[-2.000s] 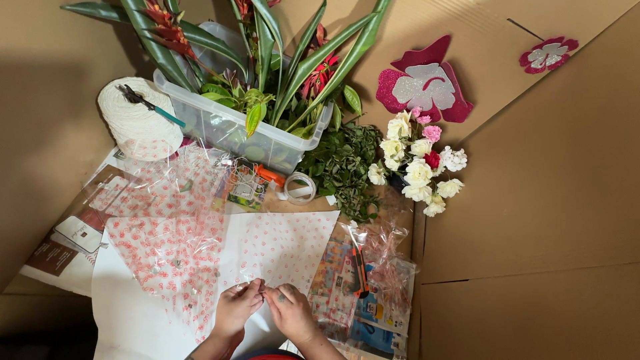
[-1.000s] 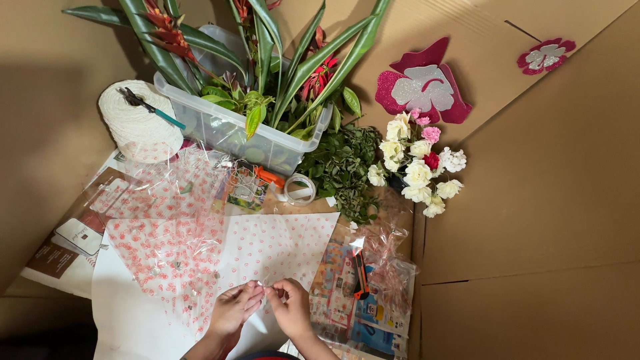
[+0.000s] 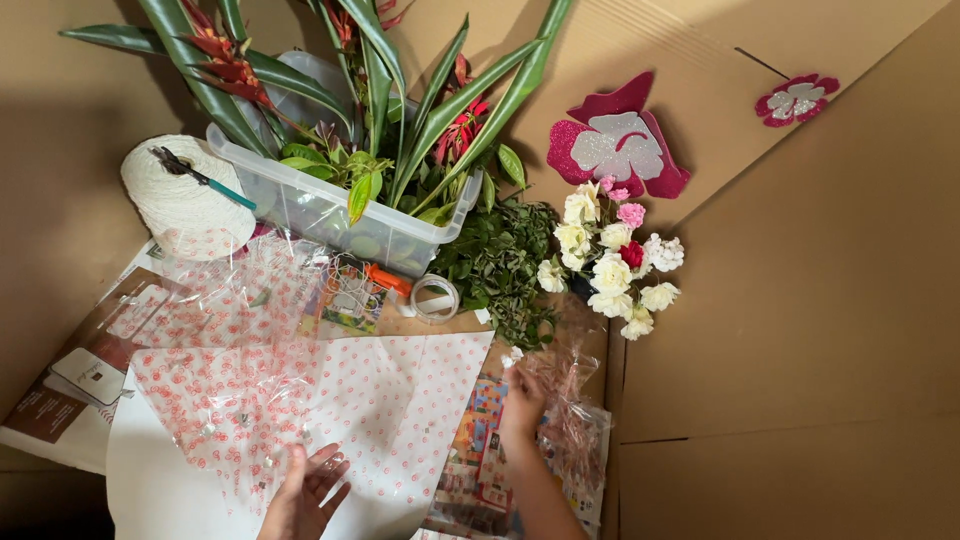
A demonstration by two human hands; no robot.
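Fingers spread, my left hand (image 3: 307, 487) is over the lower edge of the patterned clear wrapping film (image 3: 232, 405). A small clear glint shows at its fingertips; whether it grips anything I cannot tell. My right hand (image 3: 523, 401) is at the right, its fingertips on a small crumpled white scrap (image 3: 512, 357), just below the pile of green leaves (image 3: 502, 262). Beneath both lies a white sheet with small red swirls (image 3: 397, 405). Crumpled clear film (image 3: 574, 382) is right of my right hand, over printed paper (image 3: 480, 457).
Behind stand a clear plastic bin (image 3: 345, 217) of tropical foliage, a cone of white string (image 3: 187, 202) with teal-handled pruners (image 3: 206, 178), a tape roll (image 3: 434, 298) and an orange tool (image 3: 388, 280). White and pink flowers (image 3: 611, 274) stand right, near cardboard walls (image 3: 787, 300).
My hands, together at the lower middle before, have parted. The right hand has moved up and right with the white scrap at its fingertips; the left has moved left and opened out.
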